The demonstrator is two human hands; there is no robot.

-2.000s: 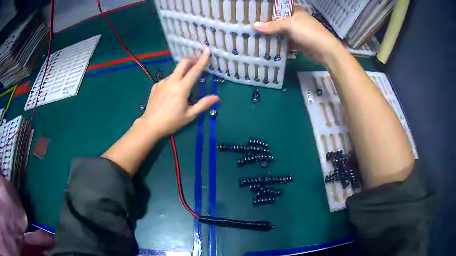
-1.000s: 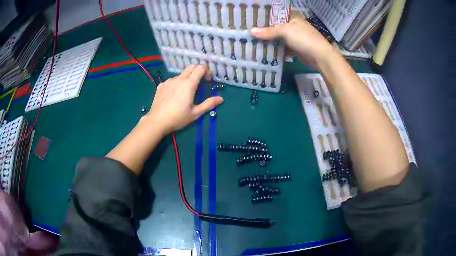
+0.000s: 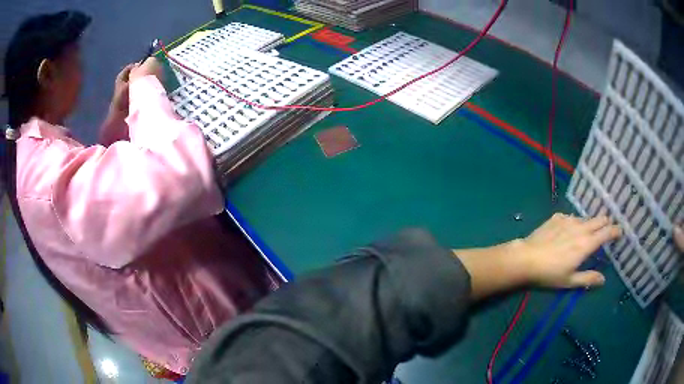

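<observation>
The white slotted tray point(image 3: 634, 172) stands tilted upright at the right side of the view, cut by the right edge. My left hand point(image 3: 566, 251) is at its lower left, fingers spread, fingertips at the tray's lower edge; I see nothing held in it. Only a sliver of my right hand point(image 3: 679, 238) shows at the right edge, against the tray; its grip is mostly hidden. Dark driver stacks point(image 3: 581, 354) lie on the green mat at the lower right. A single small driver point(image 3: 517, 217) lies left of my left hand.
A neighbouring worker in pink point(image 3: 124, 195) sits at left, beside stacked white trays point(image 3: 251, 90). Another white tray point(image 3: 412, 75) lies at back centre. A reddish-brown square point(image 3: 337, 141) lies on the mat. Red leads point(image 3: 555, 97) cross the bench. More trays point(image 3: 356, 11) are piled behind.
The view has swung left, so the worker in pink now shows and the held tray sits at the right. The right-hand tray is mostly out of view. My left hand remains near the held tray's lower edge.
</observation>
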